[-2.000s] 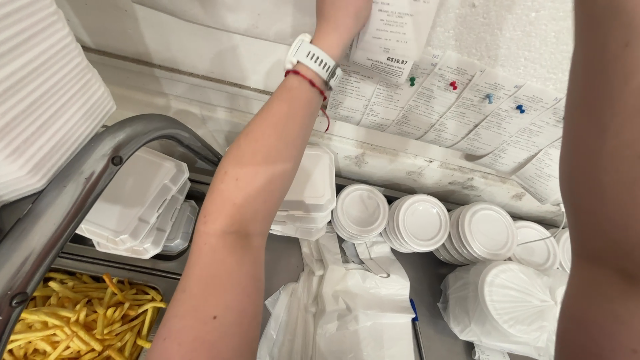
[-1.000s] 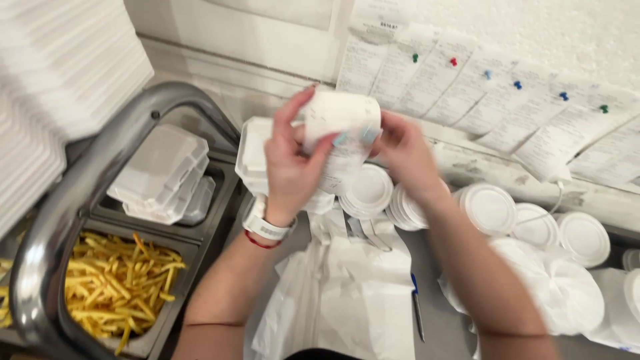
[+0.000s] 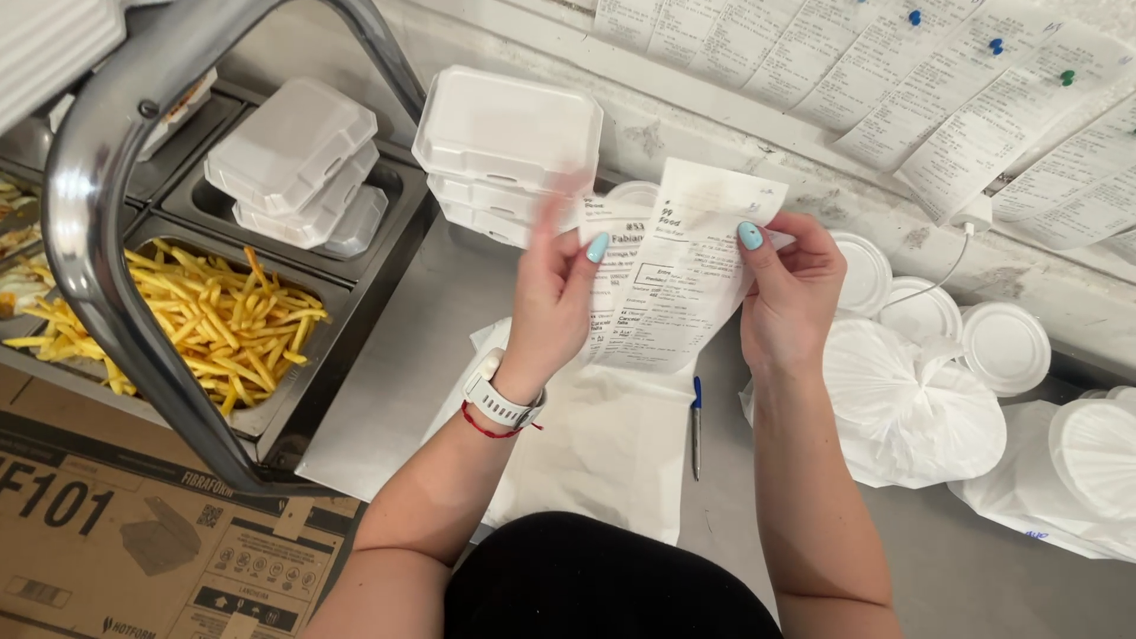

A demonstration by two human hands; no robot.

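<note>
My left hand (image 3: 555, 293), with a white watch and a red string at the wrist, grips one printed paper slip (image 3: 612, 257) by its side; its fingertips are blurred. Between thumb and fingers, my right hand (image 3: 792, 293) holds a second printed slip (image 3: 697, 275), which overlaps the first. Below the slips, white plastic bags (image 3: 603, 453) lie flat on the steel counter. A blue-capped pen (image 3: 697, 430) rests beside them. Closed white foam containers (image 3: 510, 129) are stacked just behind my left hand.
French fries (image 3: 213, 311) fill a steel pan at left, under a curved metal bar (image 3: 98, 240). More foam containers (image 3: 293, 146) sit behind them. Round lidded tubs (image 3: 1005, 348) and tied white bags (image 3: 914, 404) stand at right. Printed slips (image 3: 967, 98) are pinned to the wall.
Two seconds ago one hand was up at the wall by a slip. One second ago both hands held paper bunched together; now two slips are spread side by side. The view has shifted.
</note>
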